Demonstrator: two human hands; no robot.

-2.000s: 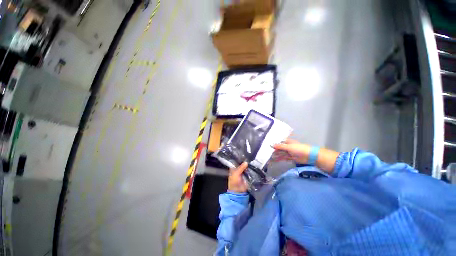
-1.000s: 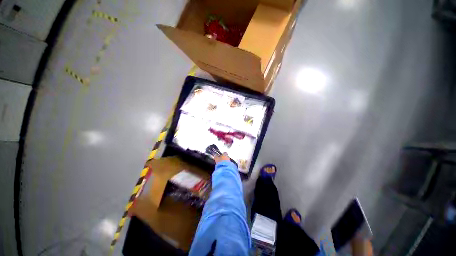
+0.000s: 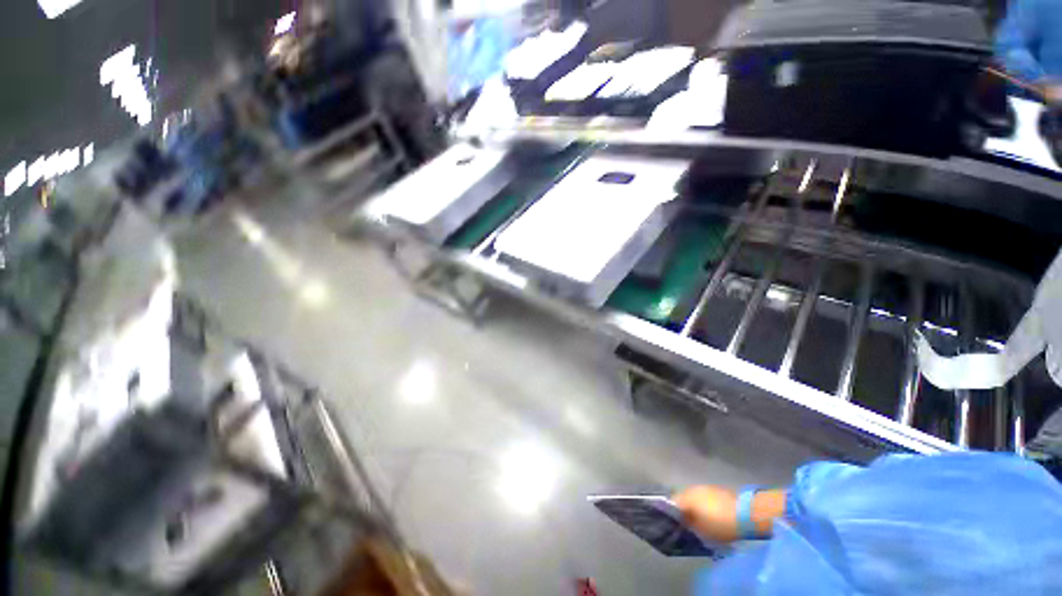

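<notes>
My right hand [image 3: 710, 512], with a light blue band at the wrist, is at the lower right. It holds a thin flat dark packet [image 3: 652, 520] with a pale edge, out over the floor. What is inside the packet is too blurred to tell. My left hand is outside the picture.
A roller conveyor [image 3: 804, 402] crosses the right side. A large flat white unit [image 3: 588, 221] lies on its green section, with another white unit [image 3: 448, 186] beyond. A black case [image 3: 856, 93] stands behind. Blurred white units [image 3: 111, 373] are at left. Blue-sleeved people are partly visible at the back.
The view has swung from the floor tray and cartons up to the conveyor. My left hand, which was reaching into the tray, has left the picture. My right hand still holds the flat packet.
</notes>
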